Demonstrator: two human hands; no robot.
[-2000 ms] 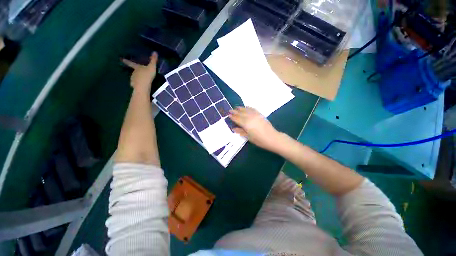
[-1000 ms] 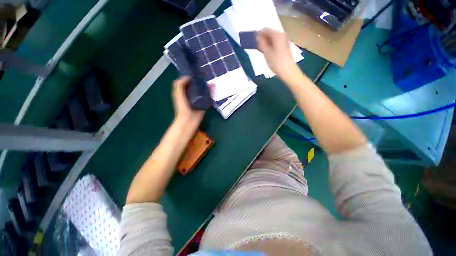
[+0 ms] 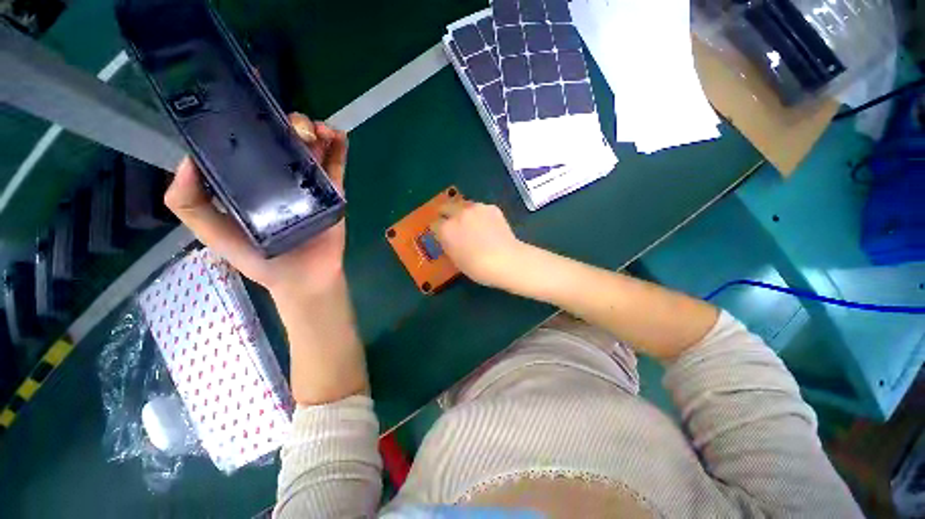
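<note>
My left hand (image 3: 294,238) grips a long black housing (image 3: 238,132) from below, its hollow side facing up, at the upper left above the bench. My right hand (image 3: 472,241) is at the orange fixture (image 3: 410,235), fingers over its middle. A small dark pad (image 3: 432,246) shows in the recess, beside my right fingertips; they partly cover it. The pad sheet (image 3: 546,66) with dark squares lies on a stack, its lower part bare white.
White liner sheets (image 3: 654,86) lie right of the pad sheets. Further right are brown cardboard (image 3: 756,117) and a clear tray (image 3: 862,41). Dotted sheets (image 3: 218,365) and a crumpled plastic bag (image 3: 127,390) lie at left. A metal post (image 3: 86,91) crosses the upper left.
My left hand has taken a housing from the conveyor side and raised it at upper left, hollow side up. My right hand has moved with a dark pad from the sheets down to the orange fixture.
</note>
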